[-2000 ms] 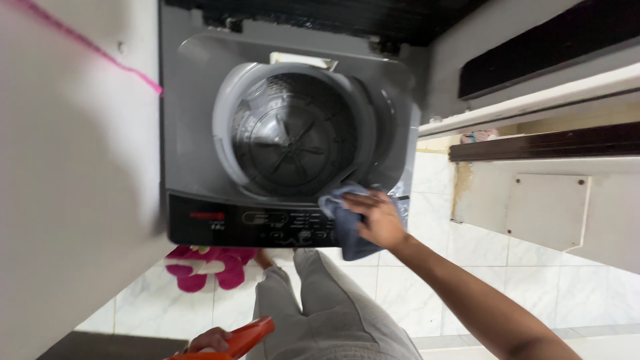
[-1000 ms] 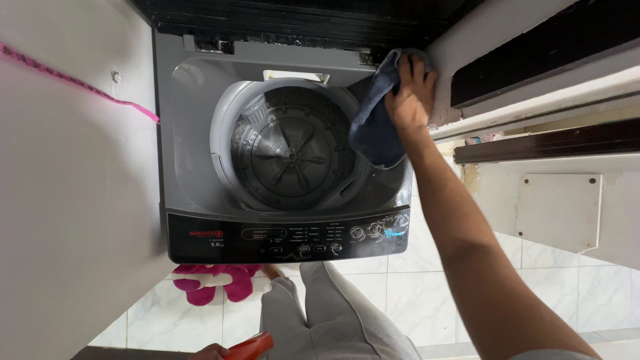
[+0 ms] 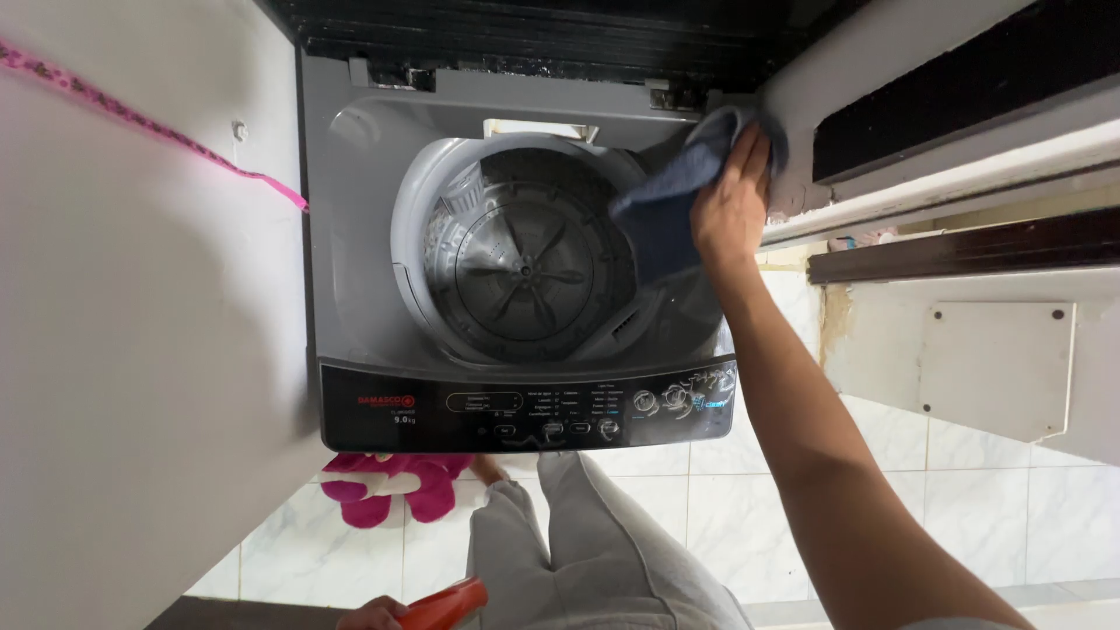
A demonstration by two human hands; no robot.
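My right hand point(image 3: 735, 206) presses a blue-grey cloth point(image 3: 669, 210) on the right rim of a top-loading washing machine point(image 3: 359, 262), close to its back right corner. Part of the cloth hangs toward the open drum point(image 3: 525, 271). At the bottom edge of the view, my left hand point(image 3: 374, 615) is round an orange-red plastic object point(image 3: 444, 604), perhaps a spray bottle's head; most of it is cut off. The machine's black control panel point(image 3: 525, 407) faces my legs and has whitish smears on its right part.
A white wall point(image 3: 149, 262) with a pink patterned strap point(image 3: 131, 118) stands at the left. The raised dark lid point(image 3: 525, 39) is at the back. Dark and white ledges point(image 3: 962, 249) run along the right. A magenta and white mat point(image 3: 394, 486) lies on the tiled floor near my foot.
From the machine's front right edge, my right hand went with the cloth to the back right corner, and is now slightly nearer along the right rim. My left hand still holds the orange-red object.
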